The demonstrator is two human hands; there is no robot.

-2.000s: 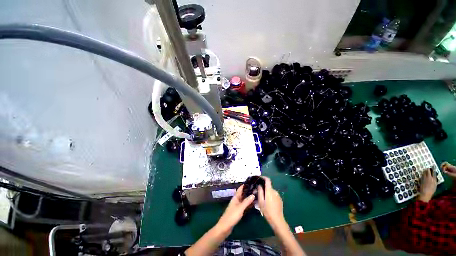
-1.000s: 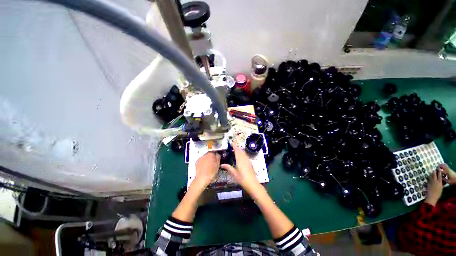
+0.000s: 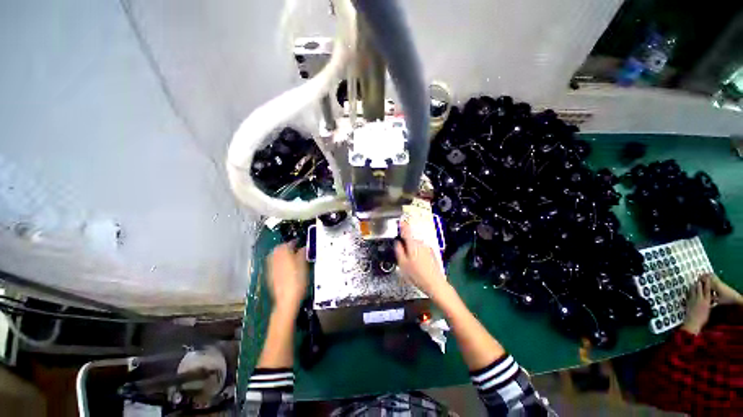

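The bench press head (image 3: pixel 379 220), with an orange part, stands over the speckled white plate (image 3: pixel 346 277) of the machine base. A small round ring and dark fixture (image 3: pixel 386 259) show on the plate below the head. My left hand (image 3: pixel 287 275) is left of the base, over the green bench; it is blurred and whether it holds anything is unclear. My right hand (image 3: pixel 417 259) is over the right part of the plate, its fingertips beside the press head; what they touch is hidden.
A large heap of black housings (image 3: pixel 529 212) lies right of the machine, with a smaller heap (image 3: pixel 676 199) beyond. More housings (image 3: pixel 281 159) lie behind left. A white hose (image 3: pixel 244 163) curves left of the column. Crumpled tissue (image 3: pixel 437 329) is at the base's front corner. A neighbour's hands touch a pad sheet (image 3: pixel 672 277).
My left hand has moved from under the press head to left of the base. My right hand has shifted right. The black housing on the plate's right side no longer shows.
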